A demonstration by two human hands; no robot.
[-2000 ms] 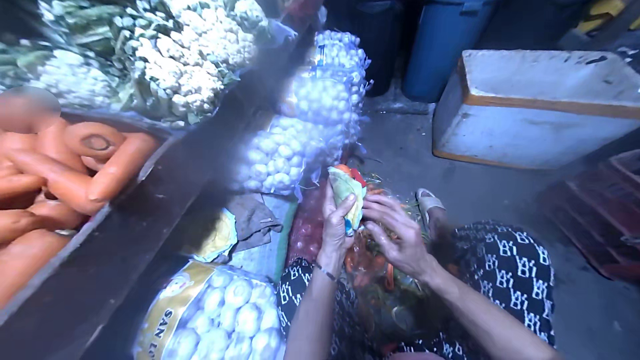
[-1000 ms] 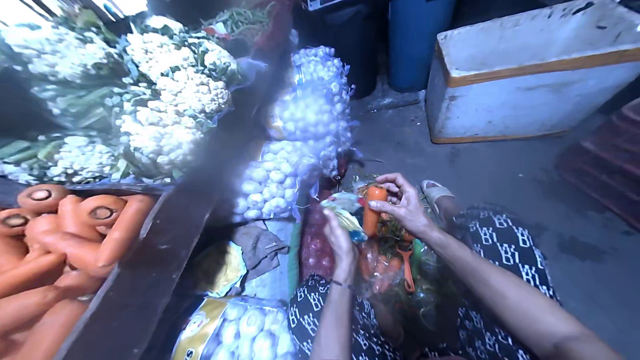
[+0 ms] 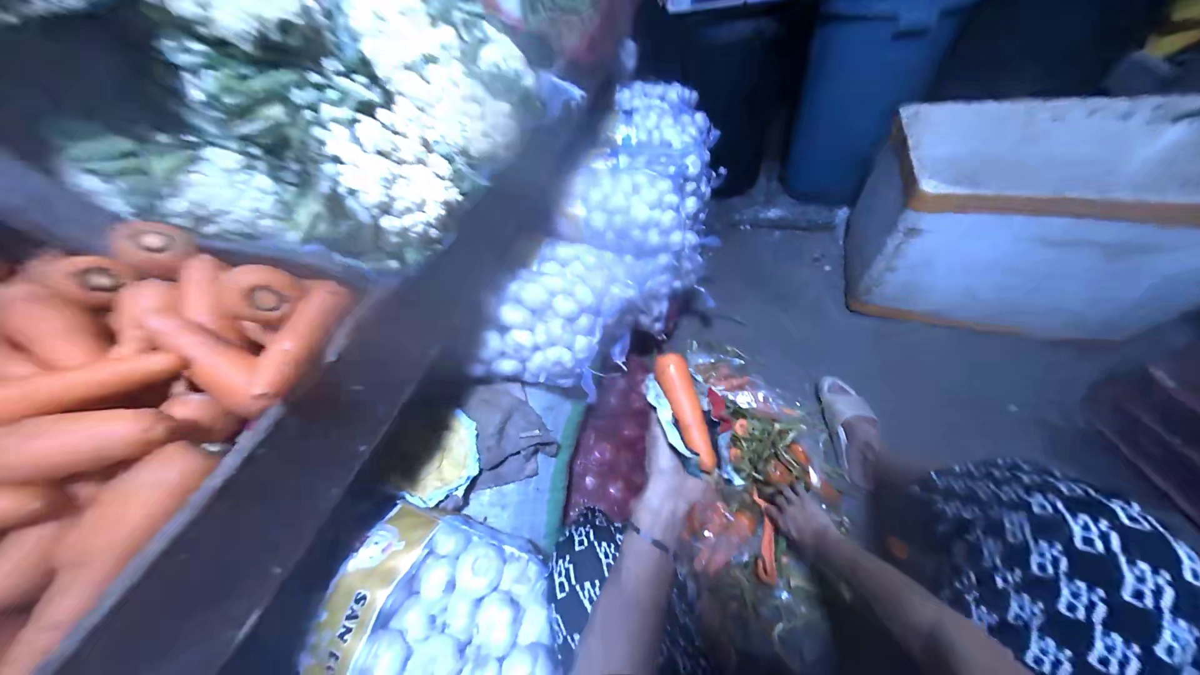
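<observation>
My left hand holds a whole carrot upright, tilted a little, with a crumpled cloth or wrapper between palm and carrot. Lower and to the right, my right hand reaches down into a heap of vegetable trimmings on clear plastic. Its fingertips are beside an orange-handled tool, perhaps a peeler; whether they touch it I cannot tell. Orange pieces and green scraps lie around it.
Carrots and cauliflowers fill the stall at left, behind a dark board. Net bags of garlic stand beside it, with another garlic bag near my knee. A foam box and a blue bin stand at the back right.
The carrot was in my right hand a second ago and is now in my left. My right hand has moved down to the trimmings by the orange-handled tool.
</observation>
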